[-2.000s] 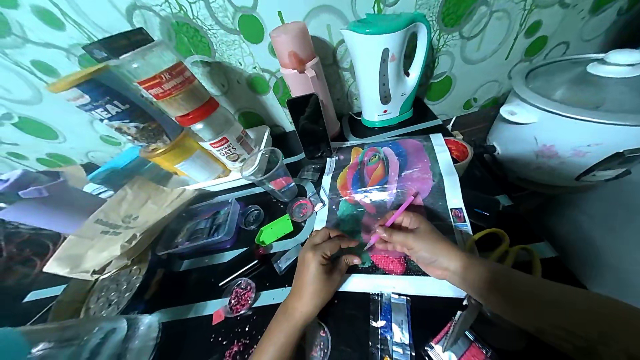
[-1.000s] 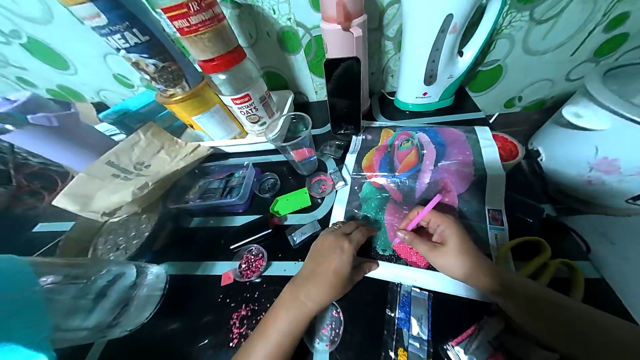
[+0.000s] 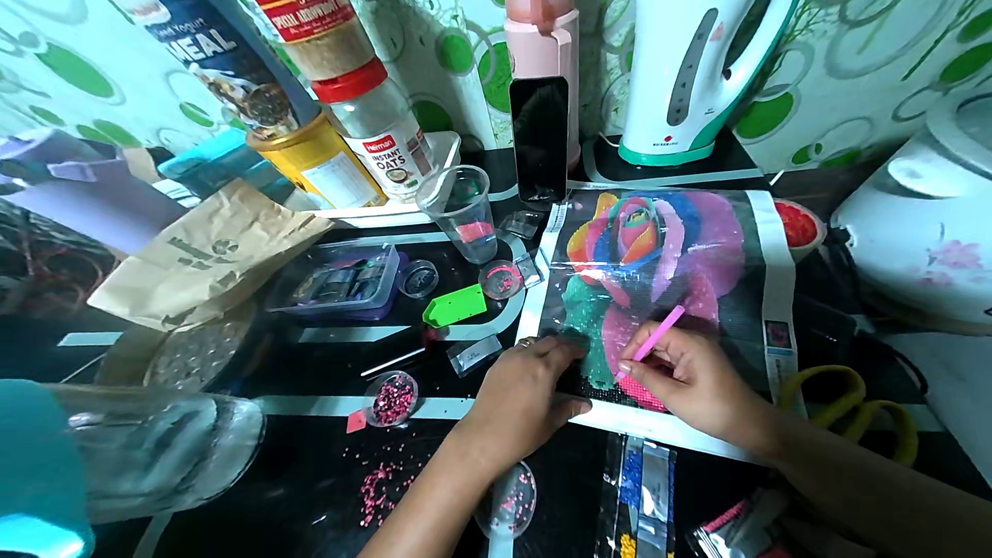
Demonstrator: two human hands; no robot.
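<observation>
A diamond painting canvas with a multicoloured rose and a white border lies on the black table. My right hand holds a pink applicator pen, its tip down on the pink petal near the canvas's lower edge. My left hand, wearing a ring, rests on the lower left corner of the canvas with its fingers apart. Left of it are a small round dish of pink and dark beads, tweezers, a small silver packet and a green tray. Loose pink beads lie nearer me.
Behind stand a plastic cup, a phone, a pink flask and a kettle. Yellow-handled scissors and a rice cooker are at right. Bead packets lie in front; a clear bottle is at left.
The view has shifted, so the canvas sits further right and nearer than two seconds ago. Both hands stay at the lower part of the canvas, with the pen still in my right hand.
</observation>
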